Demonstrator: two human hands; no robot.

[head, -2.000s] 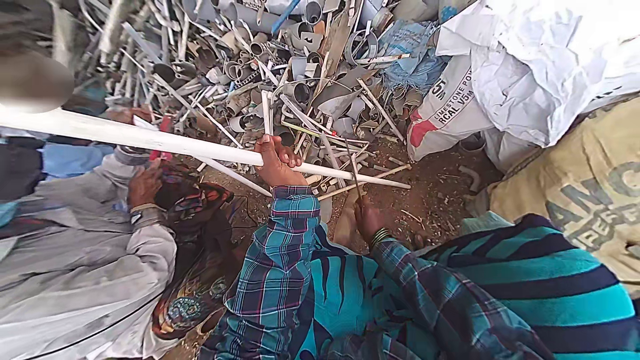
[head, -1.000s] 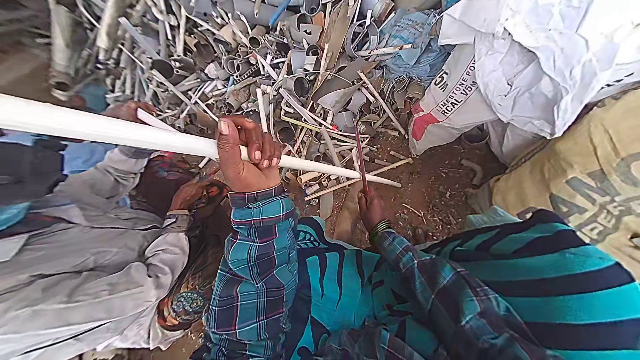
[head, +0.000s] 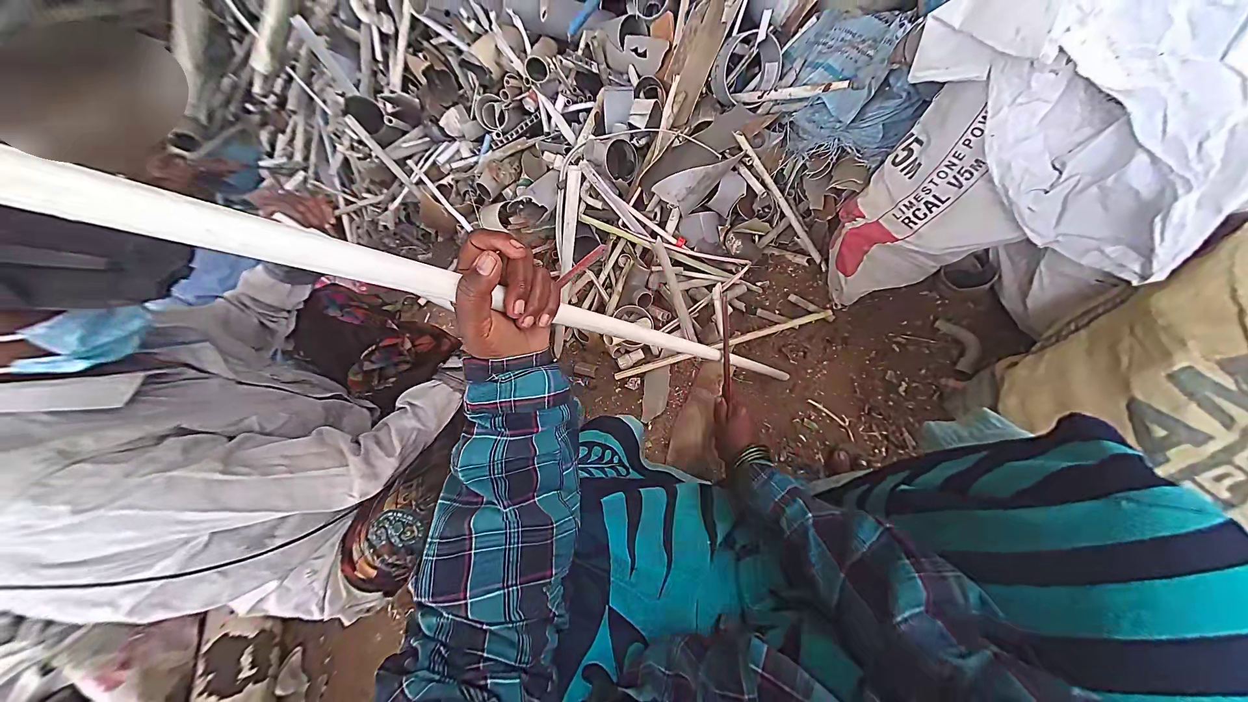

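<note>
A long white plastic pipe runs from the upper left down to the middle right. Around its lower part my left hand is closed, fingers curled over the top. My right hand, lower and to the right, grips a thin, dark reddish blade-like tool. That tool stands nearly upright in view and crosses the pipe close to its far end; whether the two touch, I cannot tell.
Scrap pipe pieces lie heaped beyond my hands. White woven sacks and a tan sack with printing are at the right. Another person in a light grey garment sits close at the left.
Since the earliest frame my left hand has moved a little left, and its hold on the pipe looks different. My right hand still has the tool.
</note>
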